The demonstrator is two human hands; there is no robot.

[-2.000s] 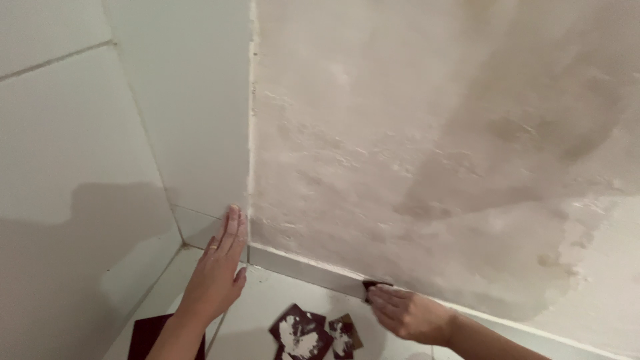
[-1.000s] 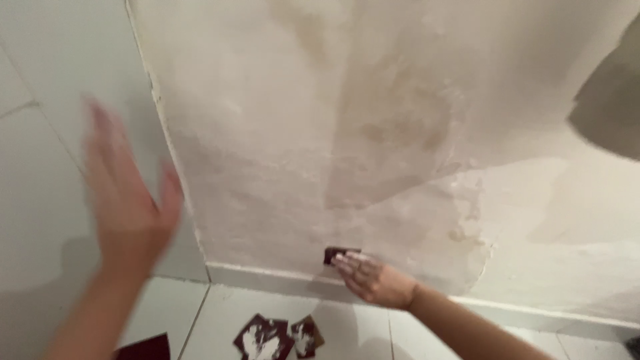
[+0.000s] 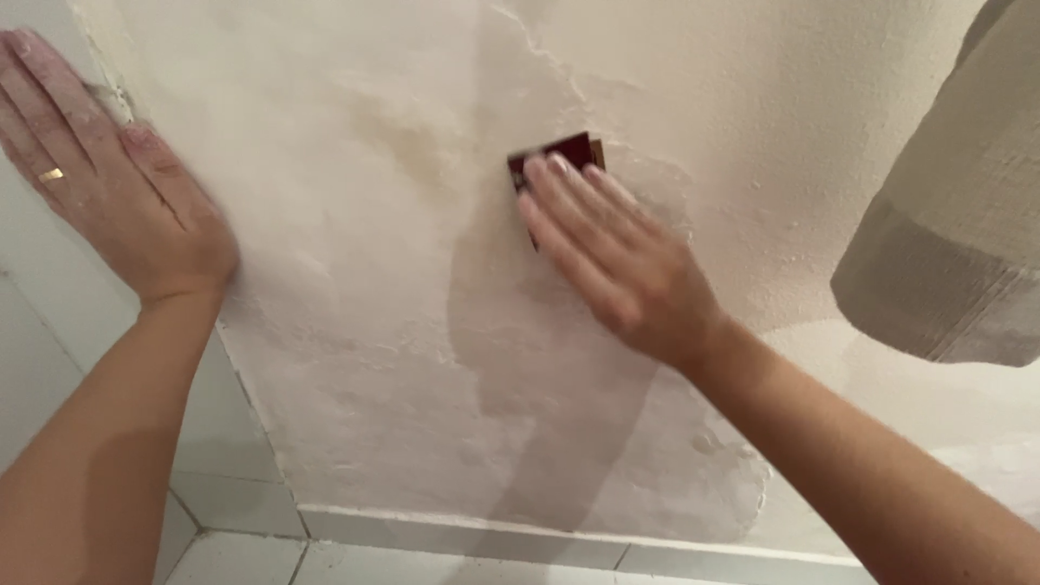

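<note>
A dark red piece of sandpaper (image 3: 571, 149), folded and with a brown edge showing, lies against the patched plaster wall (image 3: 366, 244). Over it my right hand (image 3: 621, 252) is laid with fingers together, pressing it to the wall; the fingertips are slightly blurred. My left hand (image 3: 114, 162), dusty and wearing a gold ring, rests flat at the upper left, where the plaster meets the pale tiled wall (image 3: 41, 325). Nothing shows in it. Rough ridges and a yellowish stain mark the plaster.
A beige cloth (image 3: 951, 211) hangs at the upper right, in front of the wall. Along the wall's foot runs a tile skirting (image 3: 463, 535), above the light floor tiles (image 3: 236, 556). My arms cast shadows on the wall.
My right hand has moved with the sandpaper from the skirting up the wall. My left hand has left the low corner and now rests higher up. The view has shifted upward.
</note>
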